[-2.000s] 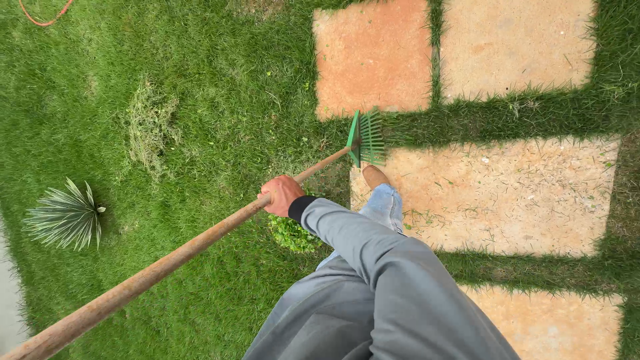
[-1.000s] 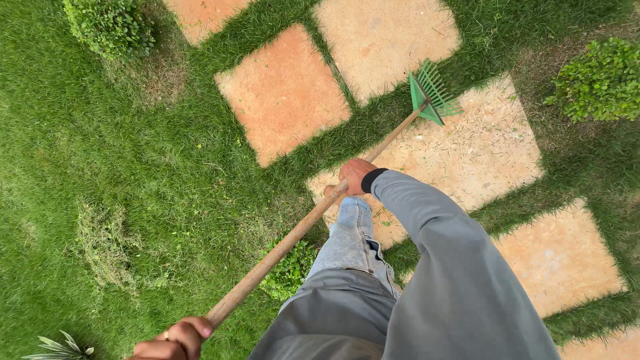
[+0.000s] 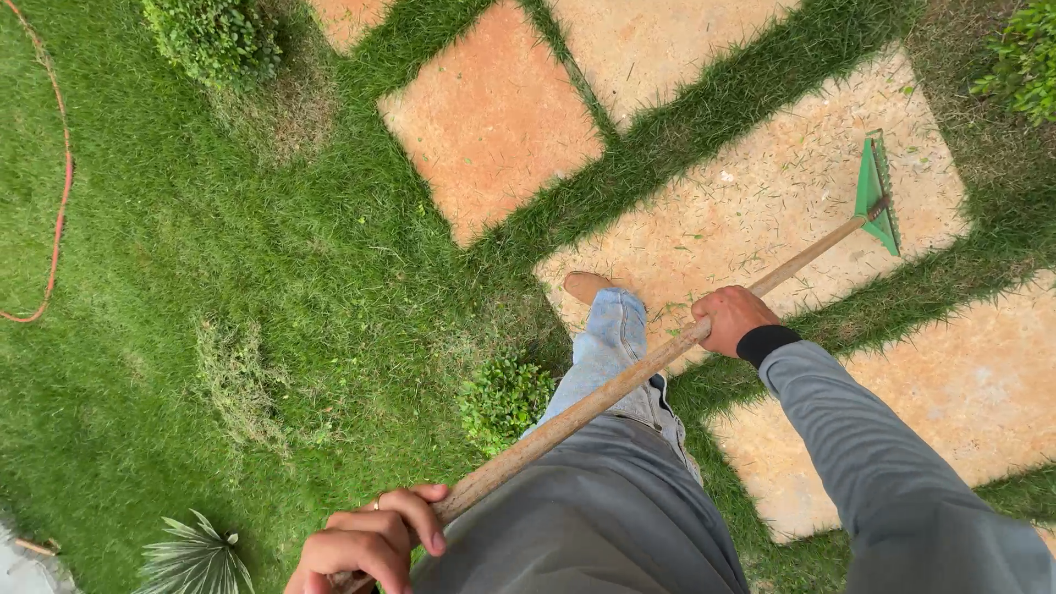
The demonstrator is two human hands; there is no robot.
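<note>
My left hand (image 3: 371, 536), with a ring on one finger, grips the rear part of a long wooden rake handle (image 3: 569, 417) at the bottom of the view. Farther along the same handle, my right hand (image 3: 733, 320) is closed around it, below a black cuff and grey sleeve. The green rake head (image 3: 876, 198) is over the right end of a long pale stone slab (image 3: 726, 223), seen nearly edge-on, so its tines are mostly hidden. Grass clippings lie scattered across that slab. A brown shoe (image 3: 587, 286) stands at the slab's left end.
An orange slab (image 3: 495, 124) and other pavers border grass strips. A small shrub (image 3: 505, 400) grows beside my leg, another (image 3: 213, 41) at upper left. Dry clippings (image 3: 241, 384) form a pile on the lawn. An orange hose (image 3: 62, 206) curves at far left; a spiky plant (image 3: 196, 557) is below.
The rake head has moved from the slab's upper edge to its right end. My left hand, out of view two seconds ago, shows on the handle. The view has turned and shifted.
</note>
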